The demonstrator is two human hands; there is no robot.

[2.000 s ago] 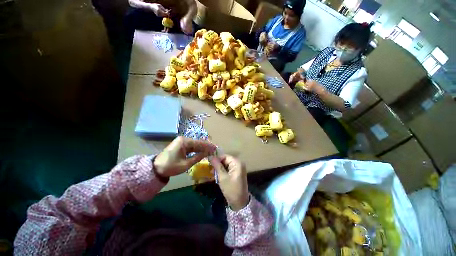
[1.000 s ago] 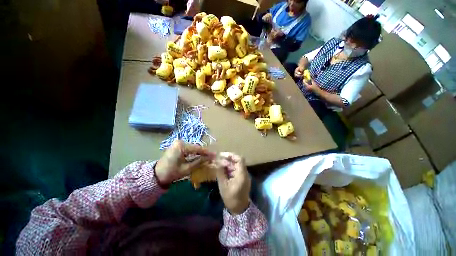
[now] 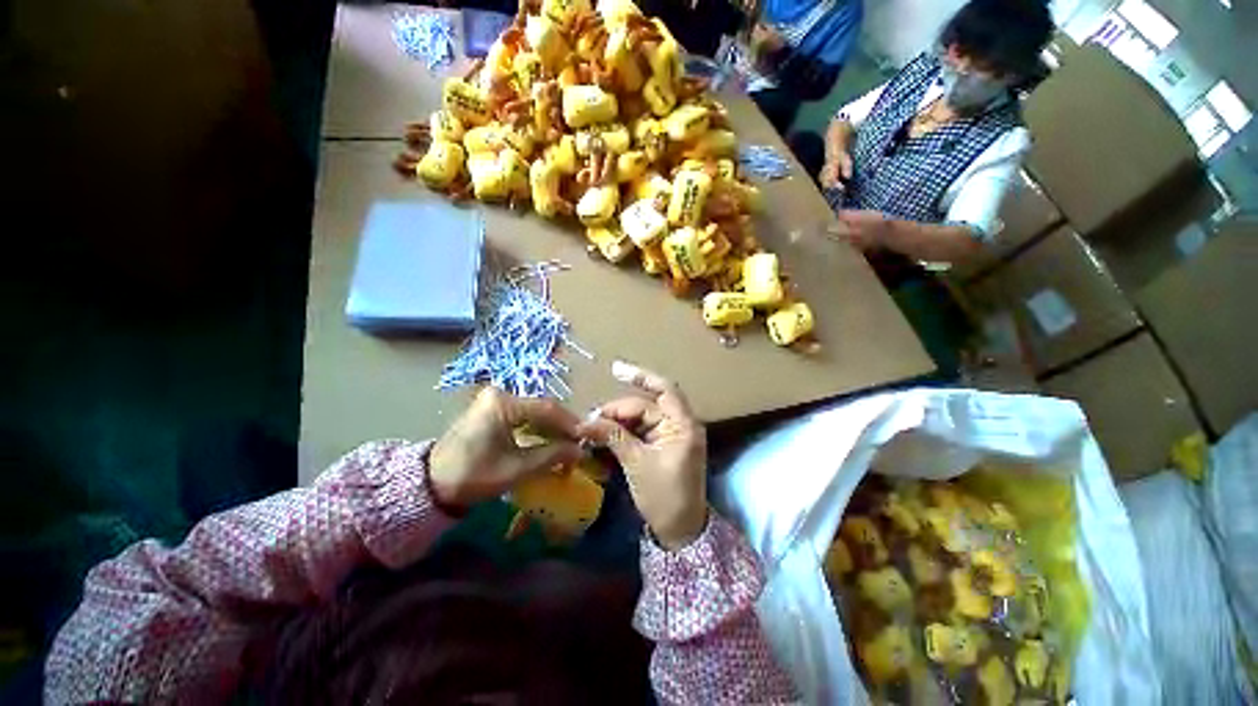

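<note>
A yellow plush pendant toy hangs below my fingers at the table's front edge. My left hand pinches the toy's top from the left. My right hand meets it from the right, its thumb and fingertips closed on a tiny pale piece at the toy's hanging end, with a finger raised. The fingertips hide most of that piece; I cannot tell if it is a strip or a loop. A loose pile of white strips lies on the table beyond my hands.
A pale grey-blue stack sits left of the strips on the brown table. A big yellow toy pile stands mid-table. An open white sack holding toys is at my right. A masked person sits at the right; cartons stand behind.
The view has shifted, so table things sit higher in it. My fingertips stay together; my right fingers have spread and lifted, and the toy now shows more fully below my left hand.
</note>
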